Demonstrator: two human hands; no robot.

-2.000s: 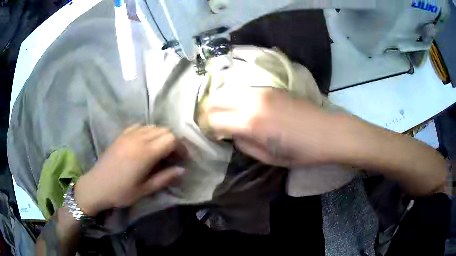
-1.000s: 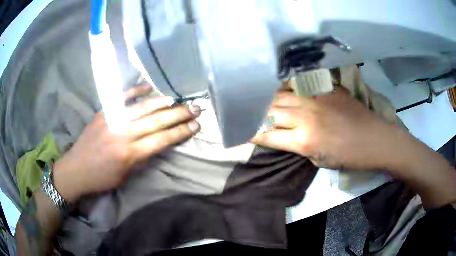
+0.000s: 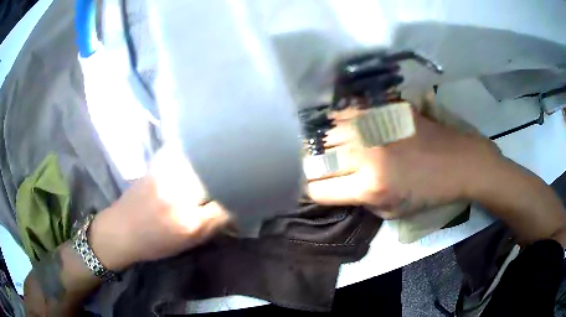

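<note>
The white sewing machine head (image 3: 236, 117) fills the middle of the view, close and blurred, and hides the needle area. The dark brown panel (image 3: 279, 272) lies below it, with a stitched seam across it. The grey-taupe panel (image 3: 56, 99) spreads at the left, with the lime-green fabric piece (image 3: 46, 207) on it. My left hand (image 3: 164, 213) rests on the cloth left of the head, fingertips partly hidden. My right hand (image 3: 385, 164) is at the cloth right of the head, its fingers partly behind the tension assembly (image 3: 385, 124). Whether either hand grips the cloth cannot be told.
A bright white strip (image 3: 112, 117) with a blue top hangs at the left. The white table (image 3: 372, 263) shows along the front edge and at the right. A pale greenish cloth (image 3: 428, 226) lies under my right wrist. Dark and grey cloth hangs at the lower right.
The view has moved closer to the machine head, which covers more of the middle. My left hand has moved down and its fingers are more bent. The beige cloth between the hands is now hidden.
</note>
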